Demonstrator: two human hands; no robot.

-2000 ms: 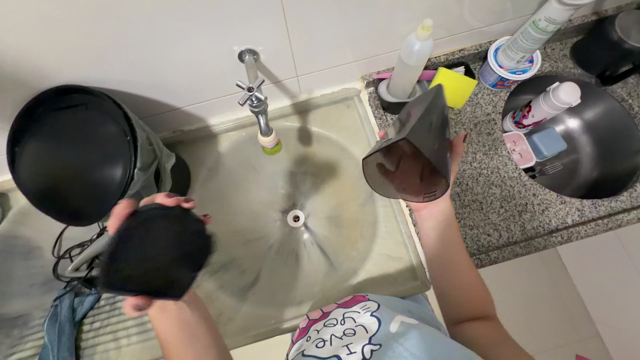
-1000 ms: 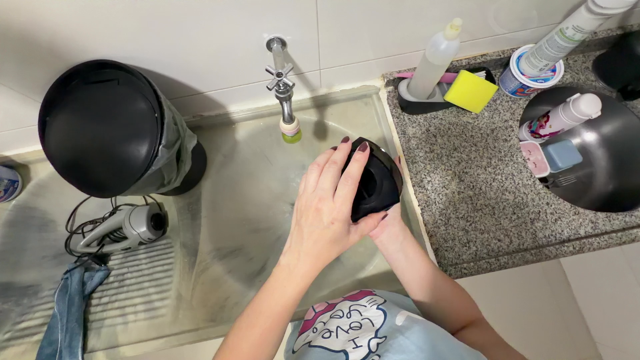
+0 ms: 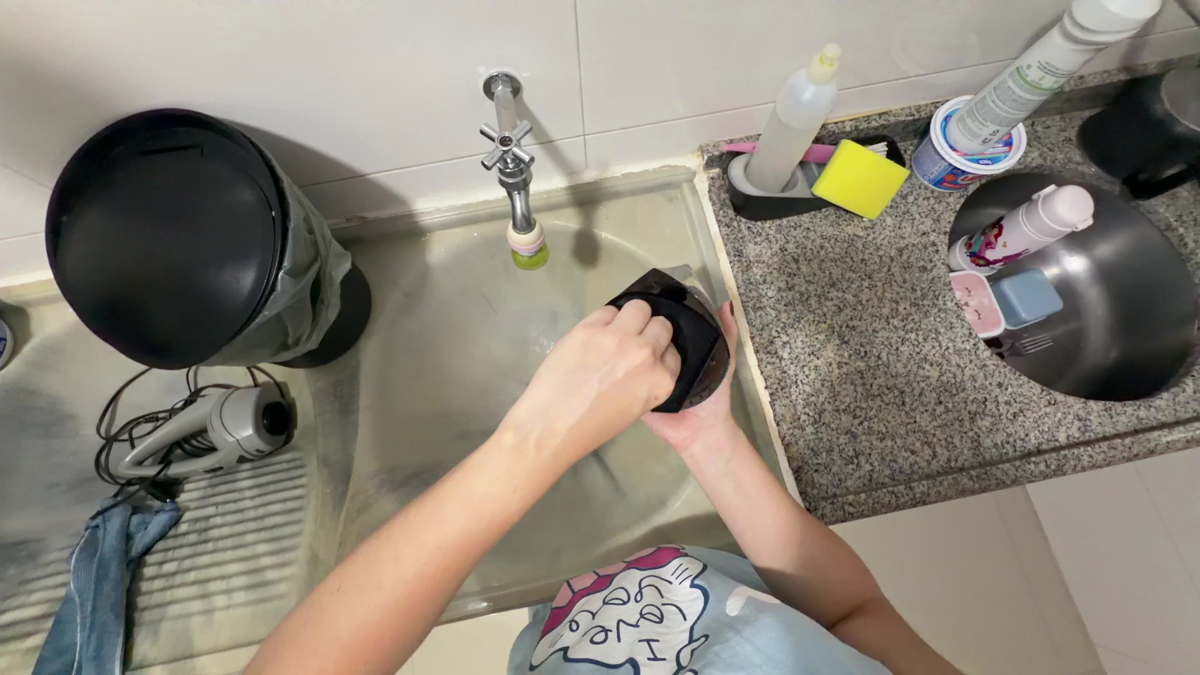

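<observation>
Over the right side of the laundry sink (image 3: 441,375), both hands meet at a dark translucent plastic container (image 3: 712,361), probably a handheld vacuum's dust cup. My right hand (image 3: 698,422) supports it from below and from its right side. The fingers of my left hand (image 3: 609,366) are curled on a black insert (image 3: 689,333) that sits in the container's opening; the fingertips are hidden. A grey handheld vacuum body (image 3: 216,431) with a coiled black cord lies on the ribbed washboard at left.
A metal tap (image 3: 511,159) projects over the basin. A lidded black bin (image 3: 169,239) stands at left, above a denim cloth (image 3: 103,581). On the granite counter (image 3: 834,375) are a bottle holder with a yellow sponge (image 3: 860,178), a tub (image 3: 966,155) and a round steel sink (image 3: 1116,309).
My left hand has brought the black insert from the left over to the container in my right hand. Since one second ago, its fingers have curled on the insert.
</observation>
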